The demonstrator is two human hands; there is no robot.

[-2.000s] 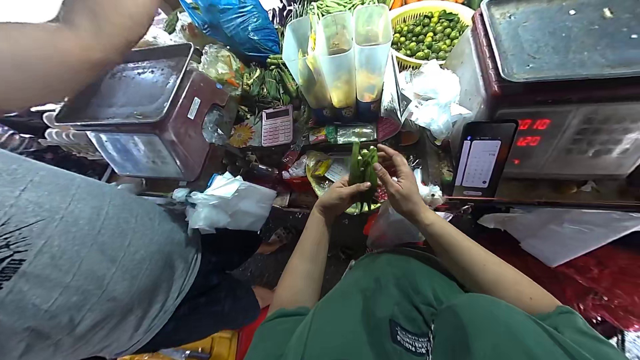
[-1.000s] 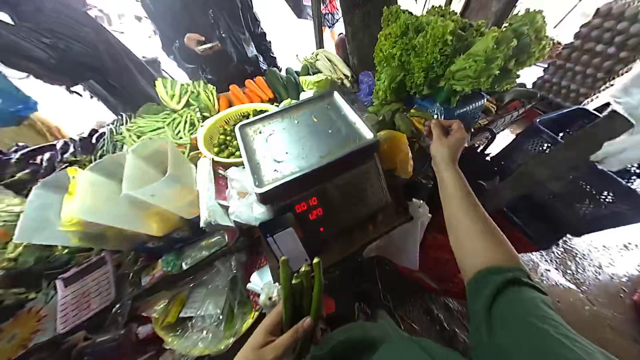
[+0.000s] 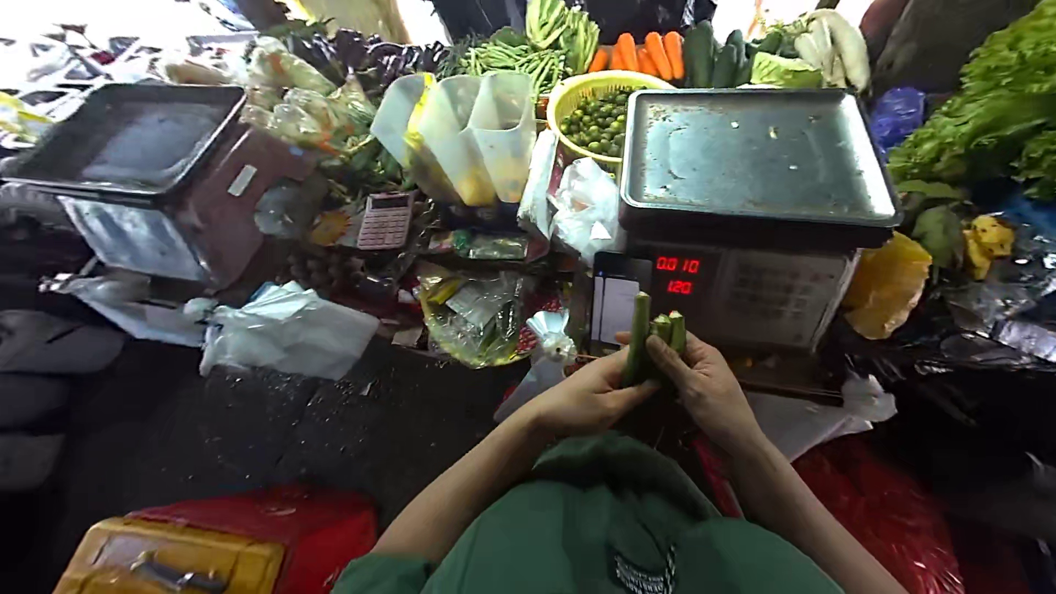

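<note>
Several green vegetable pods (image 3: 639,342), perhaps okra, stand upright between my hands in front of my chest. My left hand (image 3: 590,392) grips them from the left. The fingers and thumb of my right hand (image 3: 701,384) close on the shorter pods at the right. Just beyond is a digital scale with a metal tray (image 3: 755,157) and red digits, and a phone (image 3: 619,297) leans against its front.
A second scale (image 3: 140,140) stands at the left, near white plastic bags (image 3: 285,326). Between the scales are a pink calculator (image 3: 385,221), plastic holders (image 3: 503,132) and a yellow basket (image 3: 610,80) of small green citrus fruits. Leafy greens (image 3: 990,124) rise at the right.
My right hand, out over the produce at the right one second ago, is back at the pods beside my left hand. The view has swung left. The person at the left two seconds ago is out of view.
</note>
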